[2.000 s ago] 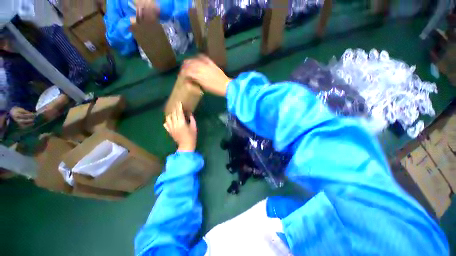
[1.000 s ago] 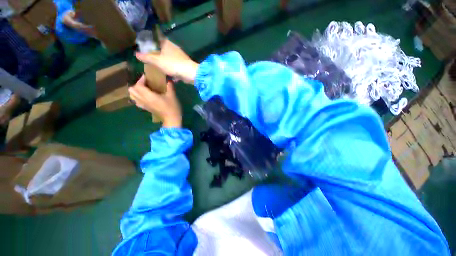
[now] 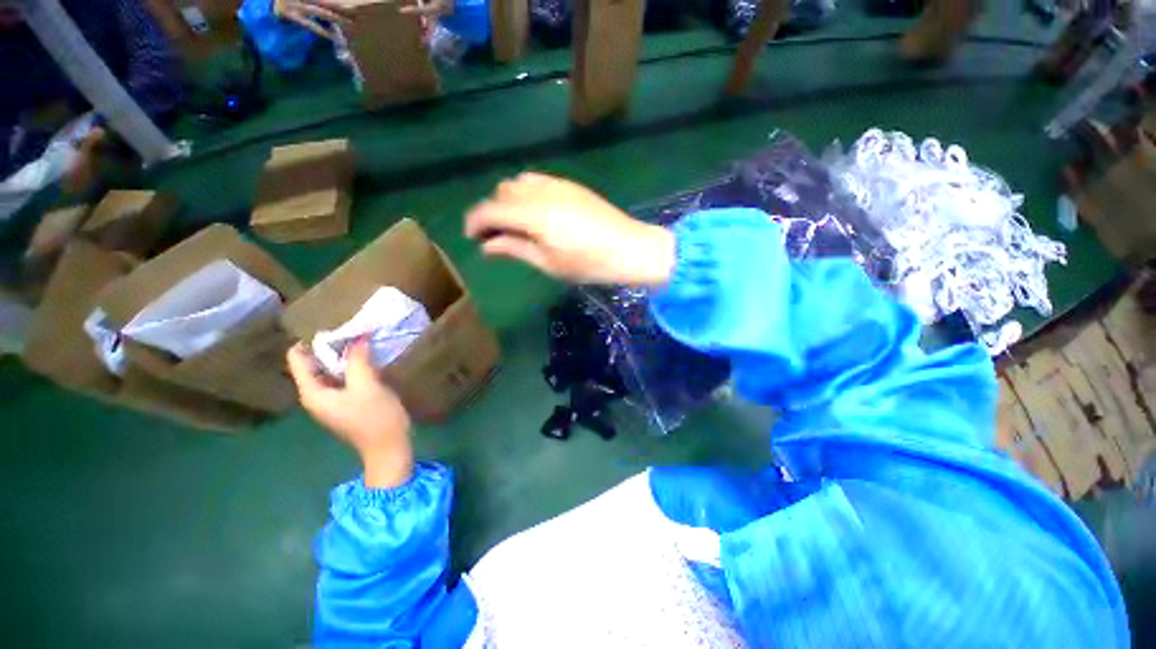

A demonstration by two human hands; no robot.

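Note:
An open brown product box (image 3: 454, 368) stands on the green bench, with a white wrapped product (image 3: 385, 327) at its opening. My left hand (image 3: 351, 403) is at the near left side of this box, its fingertips on the white wrapping and box edge. My right hand (image 3: 545, 226) is in the air to the right of the box, holding nothing, fingers slightly curled and apart. Small black parts (image 3: 581, 412) lie loose beside a clear bag of black parts (image 3: 659, 361). A tangled pile of white cables (image 3: 957, 228) lies at the right.
Another open box with white wrapping (image 3: 203, 312) stands at the left. A closed carton (image 3: 302, 190) lies behind. Upright cardboard pieces (image 3: 606, 61) line the far side, where a person in blue sleeves (image 3: 275, 32) holds a cardboard piece. Stacked cartons (image 3: 1078, 412) are at the right edge.
The small box has left my hands and a closed carton lies at the back left. An open box with white wrapping now stands at my left hand. My right hand has moved right, empty.

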